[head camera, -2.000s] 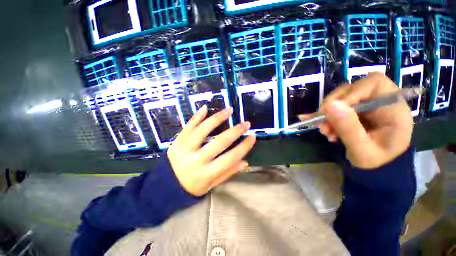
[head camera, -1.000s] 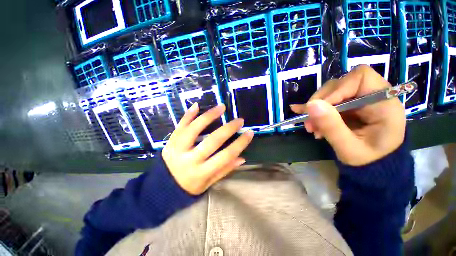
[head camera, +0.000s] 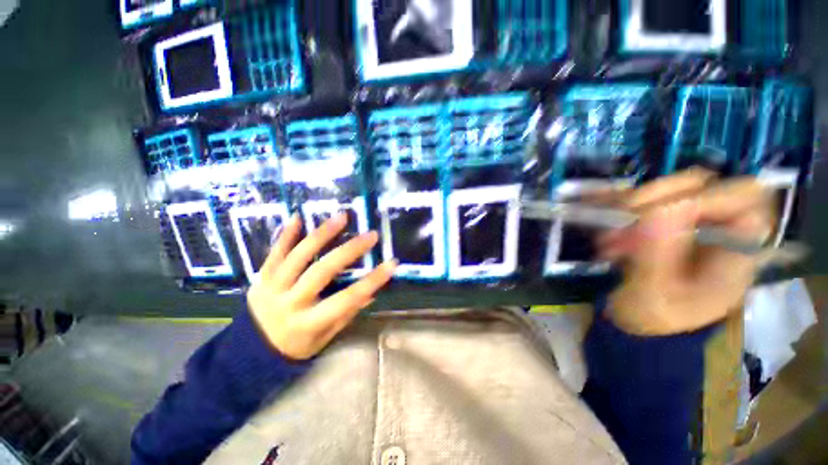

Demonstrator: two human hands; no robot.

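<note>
Blue-and-white front housings [head camera: 483,232] lie in a row in a shiny black blister tray [head camera: 332,84]. A clear carrier sheet [head camera: 263,174] with rows of small marks lies over the left housings. My left hand [head camera: 313,291] rests with fingers spread on the sheet and the lower ends of the housings. My right hand [head camera: 692,250] is blurred and holds silver tweezers [head camera: 586,213] above the housings right of the middle, their tip pointing left. Whether a piece is on the tip cannot be told.
More housings lie sideways in the tray's upper row [head camera: 193,66]. The dark green bench [head camera: 73,145] extends to the left. Below at the right are crumpled white material [head camera: 779,318] and brown cardboard [head camera: 799,395].
My right hand and the tweezers have moved right, away from the lower edge of the middle housings. My left hand has shifted left. The view shows more of the tray's upper row.
</note>
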